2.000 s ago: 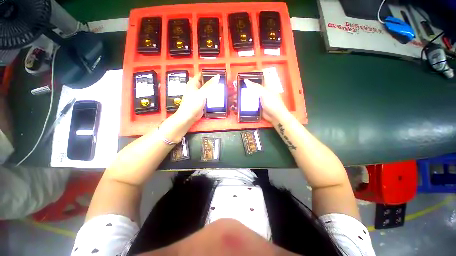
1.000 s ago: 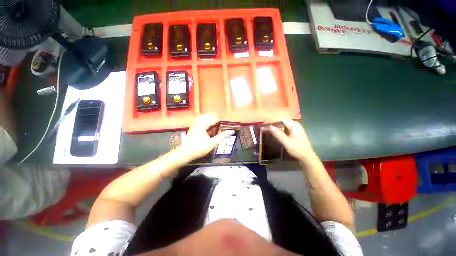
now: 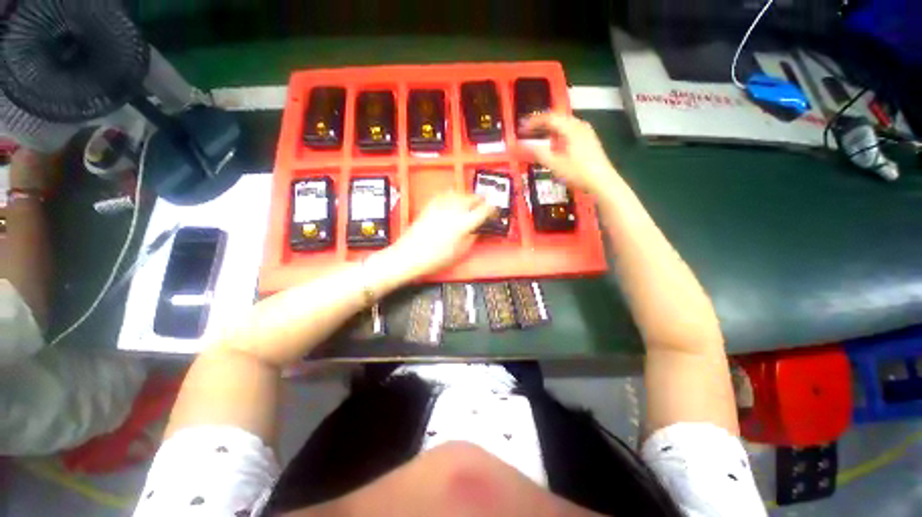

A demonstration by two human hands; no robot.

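Note:
The orange-red phone tray lies on the green mat. Its far row holds closed black flip phones in all five pockets. The near row holds closed flip phones in the first, second, fourth and fifth pockets; the third shows no phone. My left hand has its fingers on the flip phone in the fourth near pocket. My right hand is over the tray's right side, fingertips at the lower end of the far-right flip phone; its grip is unclear. Another flip phone lies below my right hand.
Several brown-and-white pieces lie along the tray's near edge. At left are a slab smartphone on a white sheet, a desk fan and another person's sleeve. A white box with a blue connector is at right.
Both hands have moved from the tray's near edge up over the tray. Closed flip phones now lie in the fourth and fifth near pockets. More brown-and-white pieces show on the mat.

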